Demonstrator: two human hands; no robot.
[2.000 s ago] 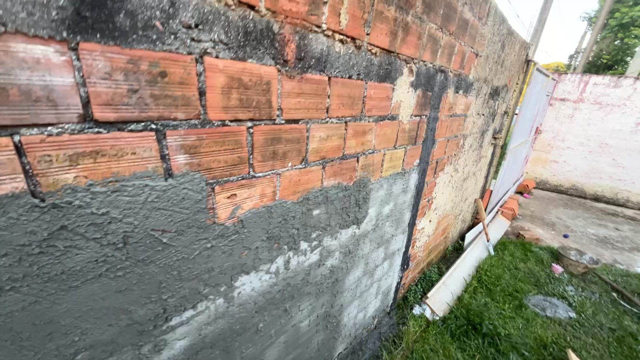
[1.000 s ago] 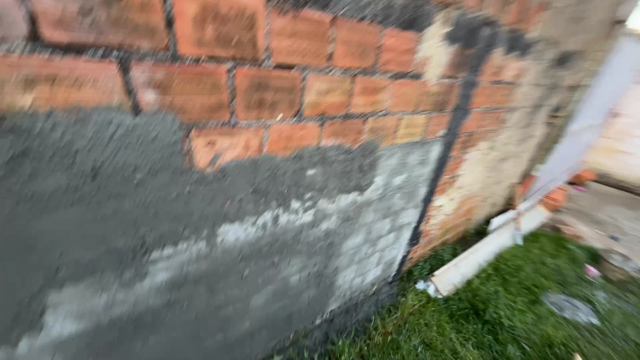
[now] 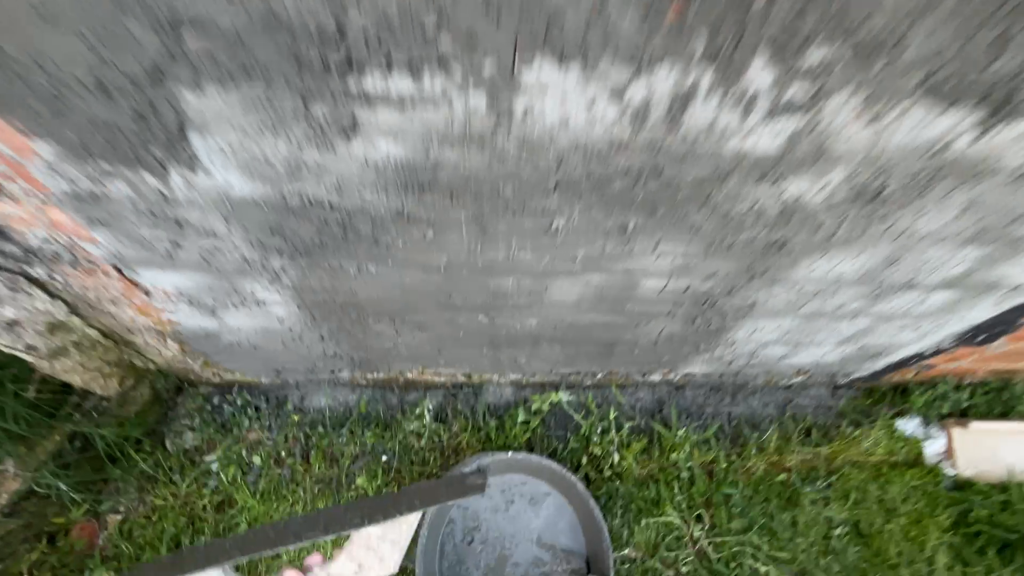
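Observation:
A round grey bucket [image 3: 600, 524] stands on the grass at the bottom of the view, with grey, wet-looking contents. Just left of it is a pale board [image 3: 376, 548] with a long dark grey edge [image 3: 320, 524], one end overlapping the bucket's rim. Fingertips of my left hand [image 3: 304, 562] show at the board's lower side, gripping it; the rest of that hand is below the frame. My right hand is out of view. In front, the wall [image 3: 512, 264] bears grey mortar with lighter, whitish patches, blurred by motion.
Bare orange brick [image 3: 968, 356] shows at the wall's lower right, and more brick [image 3: 48, 212] at the left, beside a rough, mossy masonry edge [image 3: 72, 344]. Grass [image 3: 760, 512] runs along the wall's foot. A pale panel end [image 3: 988, 450] lies at the right.
The view has swung down to the wall's foot. The bucket, the board and my left fingertips now show; neither earlier frame shows them.

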